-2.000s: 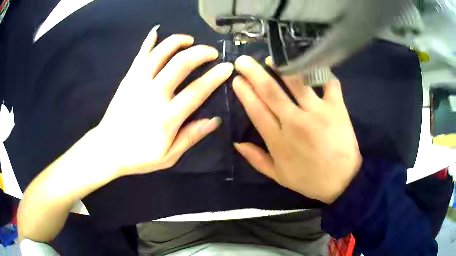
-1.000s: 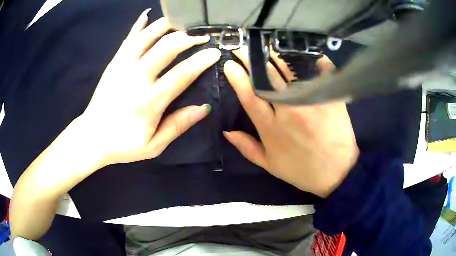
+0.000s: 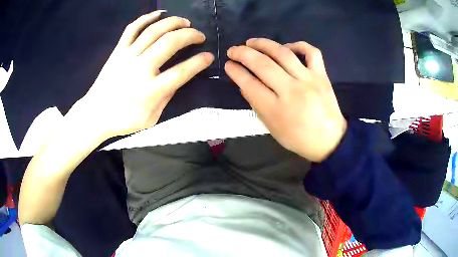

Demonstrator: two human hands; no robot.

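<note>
The navy-black garment panel [image 3: 281,25] lies over the white table. A thin pale line, the pocket opening [image 3: 218,45], runs down it and ends in a short white cross mark. My left hand [image 3: 140,75] lies flat on the cloth left of the line, fingers apart, fingertips near it. My right hand [image 3: 291,90] lies on the cloth right of the line, fingers bent and close together, thumb hidden. Neither hand grips anything that shows. The machine head, presser foot and needle are out of the picture.
The white table edge [image 3: 201,123] crosses in front of my lap. Red baskets stand at the lower right [image 3: 334,228] and beyond my right sleeve [image 3: 429,128]. Dark cloth [image 3: 419,170] hangs at the right. A small dark box [image 3: 432,57] lies on a yellowish pad at the upper right.
The view has tilted down, so the machine head has left the picture and my lap shows more. The panel and both hands appear higher; both hands are nearer the line's lower end.
</note>
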